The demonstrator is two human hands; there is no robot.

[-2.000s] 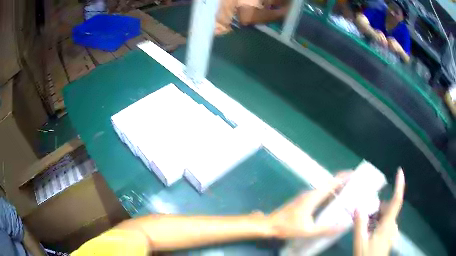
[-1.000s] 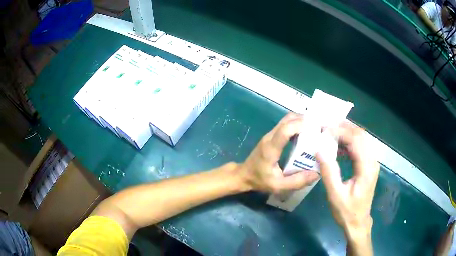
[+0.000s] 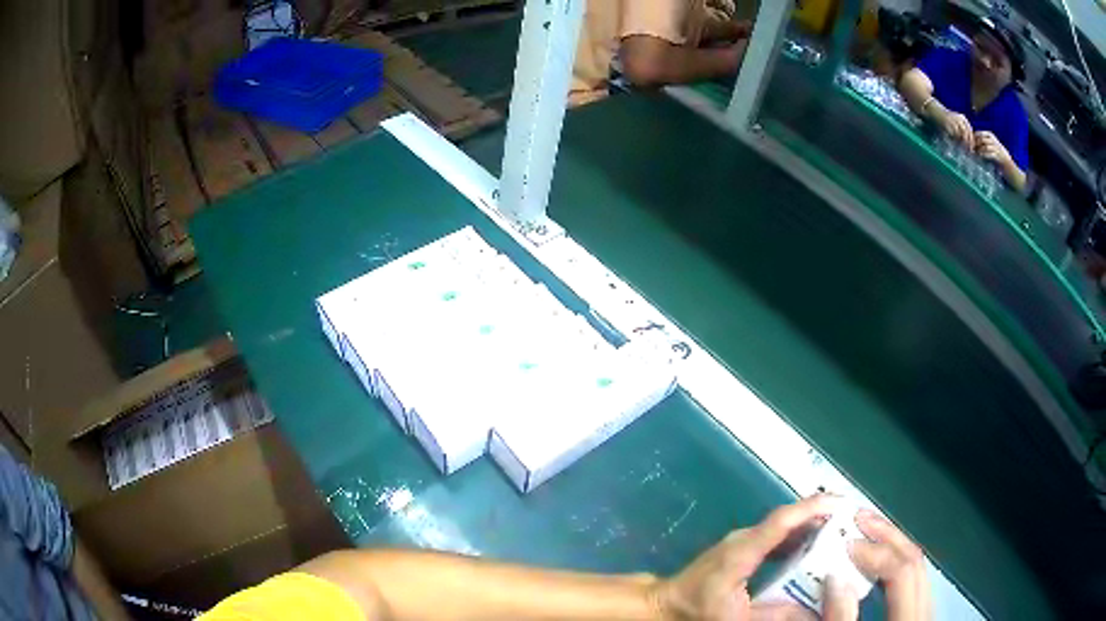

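My left hand (image 3: 740,568) reaches in from the lower left and grips a white product carton (image 3: 810,575) near the bottom right. My right hand (image 3: 891,565) has its fingers on the carton's upper end and side; its lower part is cut off by the picture's edge. The carton's lower part is hidden or out of view. Several white cartons (image 3: 461,346) with small green marks lie flat side by side on the green bench top (image 3: 291,206). The nearest one (image 3: 582,419) sticks out toward me from the row.
A white edge strip (image 3: 728,419) with an upright post (image 3: 536,121) divides bench and dark conveyor belt (image 3: 728,243). An open brown shipping carton (image 3: 200,497) holding printed cartons stands lower left. A blue crate (image 3: 301,83) sits on a pallet. Other people are across the belt.
The view has swung left, so the row sits lower and further right. The held carton and both hands are now at the bottom right, with the carton's top flap no longer standing up.
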